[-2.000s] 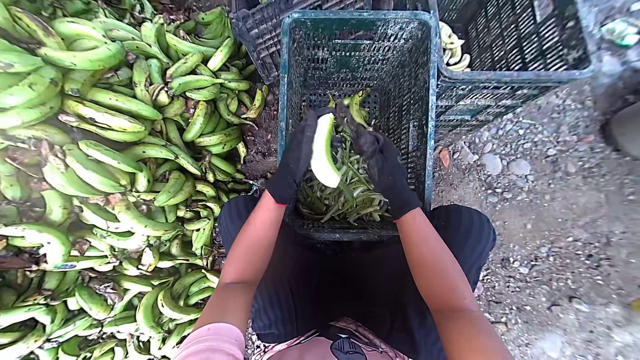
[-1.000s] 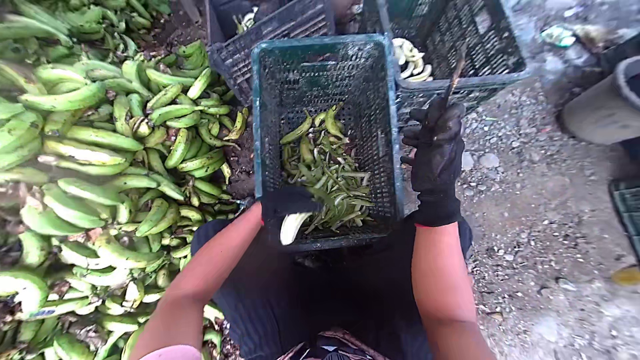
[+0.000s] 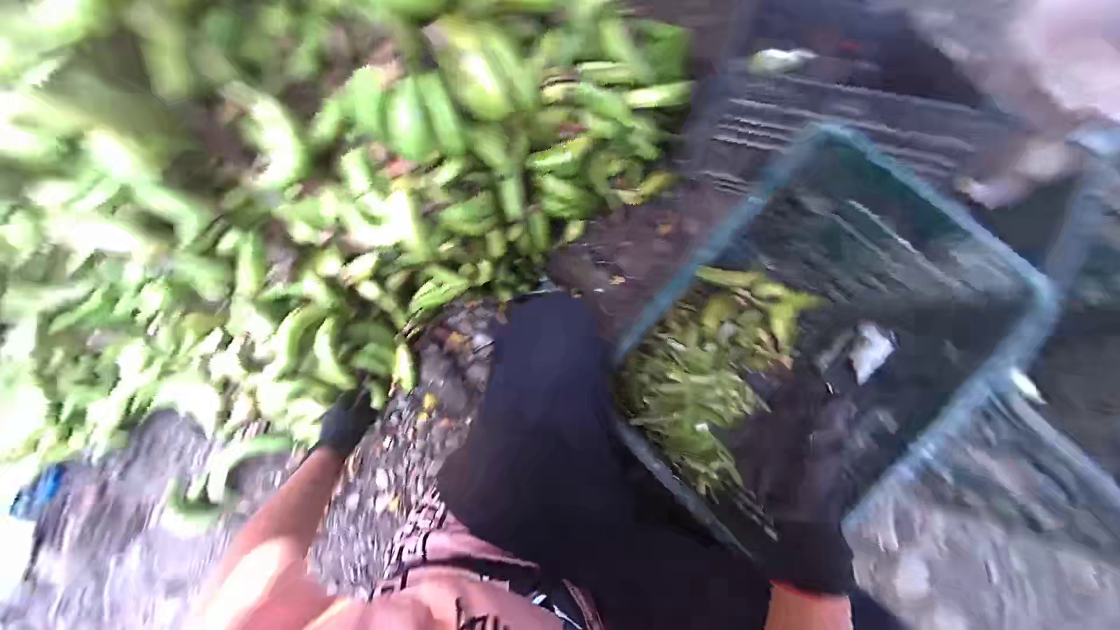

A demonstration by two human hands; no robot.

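Observation:
The view is strongly blurred. My left hand [image 3: 346, 424], in a dark glove, reaches to the near edge of a large heap of green plantains [image 3: 472, 210]; its fingers touch or lie beside the fruit, and whether they close on one is hidden. My right hand [image 3: 796, 464], also gloved, is over the green plastic crate [image 3: 941, 188], beside the green peels [image 3: 691, 402] inside. A small whitish object [image 3: 872, 350] shows past its fingers; blur hides what it is and whether the hand grips it. Yellowish-green pieces [image 3: 761, 293] lie on the peels.
A dark slatted crate [image 3: 744, 131] stands beyond the green one, and another crate [image 3: 1059, 437] adjoins it at the right. Another person's blurred hand [image 3: 1006, 184] shows at the upper right. Gravelly ground [image 3: 376, 499] lies between the heap and my leg.
The view has swung left and turned. My left hand, over the crate with a peeled plantain one second ago, is now at the heap. My right hand has moved from beside the crate to over it.

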